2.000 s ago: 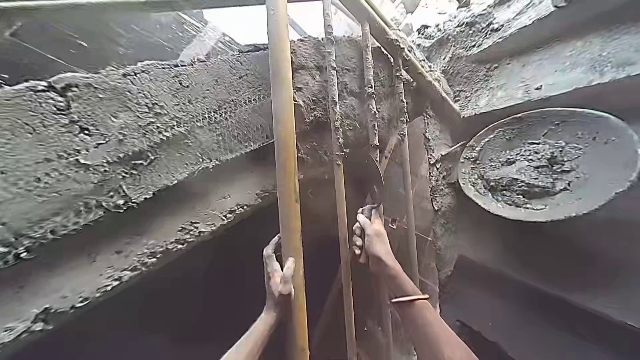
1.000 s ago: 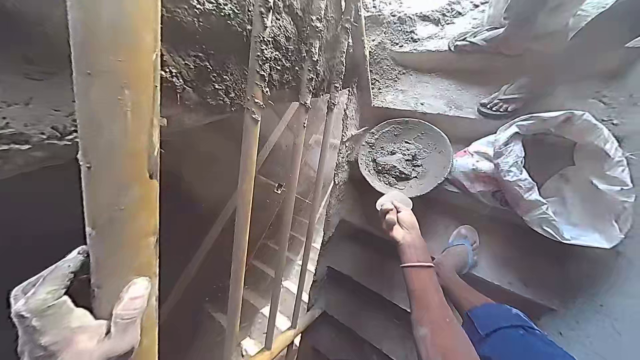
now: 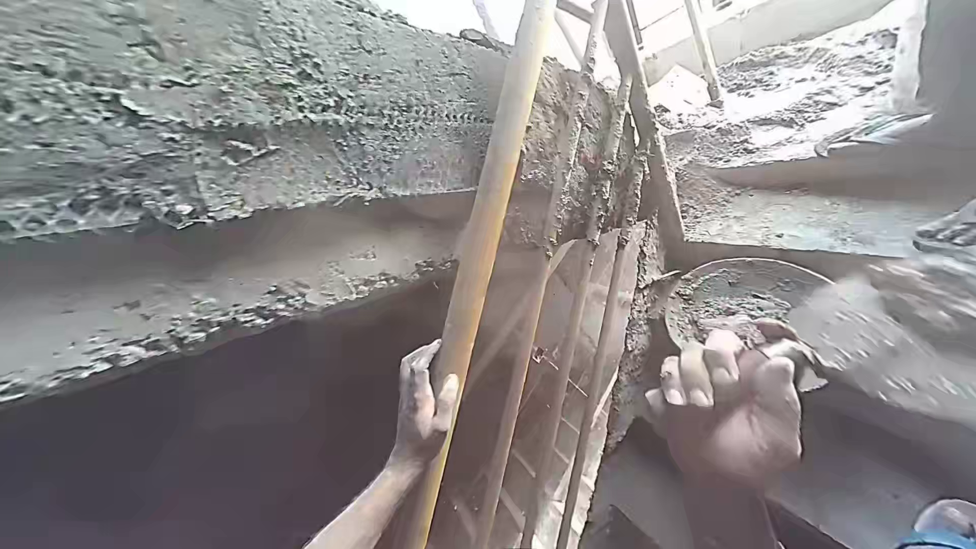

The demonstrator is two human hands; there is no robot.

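Observation:
My left hand (image 3: pixel 423 404) is wrapped around a yellow pole (image 3: pixel 488 213) that slants up through the middle of the view. At the lower right, my right hand (image 3: pixel 732 412) is a raised fist in front of a round pan (image 3: pixel 751 267) of wet mortar (image 3: pixel 732 293). It grips what looks like a trowel, mostly hidden by the fingers and blurred. Thinner mortar-spattered rods (image 3: pixel 568 171) stand between the pole and the pan. Left of the pole runs a rough mortar-coated concrete beam (image 3: pixel 305 114) with a textured strip along it.
Dark open space (image 3: pixel 229 450) lies below the beam. Concrete steps (image 3: pixel 808 221) rise at the right, with another person's foot (image 3: pixel 949 229) at the edge. A blurred grey shape (image 3: pixel 884 343) lies right of the pan. Part of a sandalled foot (image 3: pixel 945 518) shows at the lower right.
My right hand has gone from beside the rods to the pan and now appears raised in front of it. My left hand stays on the pole. The view has swung right and partly back.

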